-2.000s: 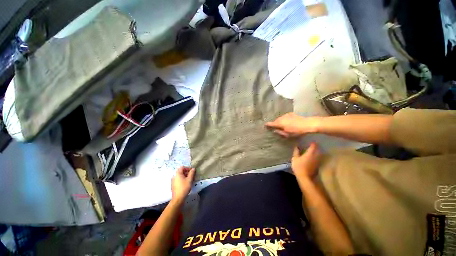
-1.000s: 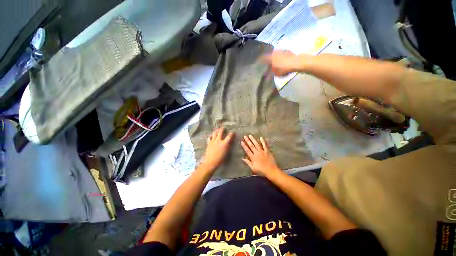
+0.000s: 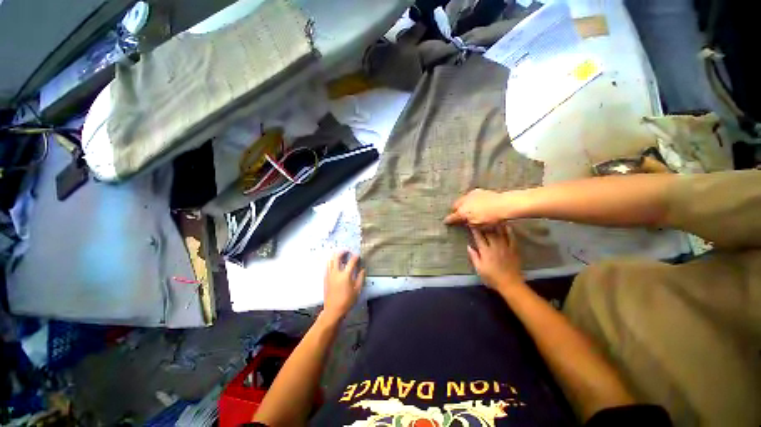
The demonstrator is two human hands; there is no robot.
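Note:
A brown-grey garment piece (image 3: 425, 175) lies spread on the padded white table (image 3: 279, 288), its lower edge near the table's front edge. My left hand (image 3: 343, 282) is at its lower left corner, fingers curled; whether they pinch the cloth cannot be told. My right hand (image 3: 496, 254) rests on the piece's lower right part, fingers forward. Another person's hand (image 3: 484, 208) reaches in from the right and touches the cloth with a fingertip, just beyond my right hand and partly over its fingertips.
Light grey-beige cloth (image 3: 217, 75) is draped over the pressing arm at upper left. A trim and cord bundle (image 3: 275, 171) lies on dark cloth. An iron (image 3: 622, 165) is partly hidden behind the other person's arm. A red crate (image 3: 242, 392) stands below.
My left hand has moved from the middle of the cloth to its lower left corner, my right hand rightwards. The other person's hand has come down from the piece's top to its middle.

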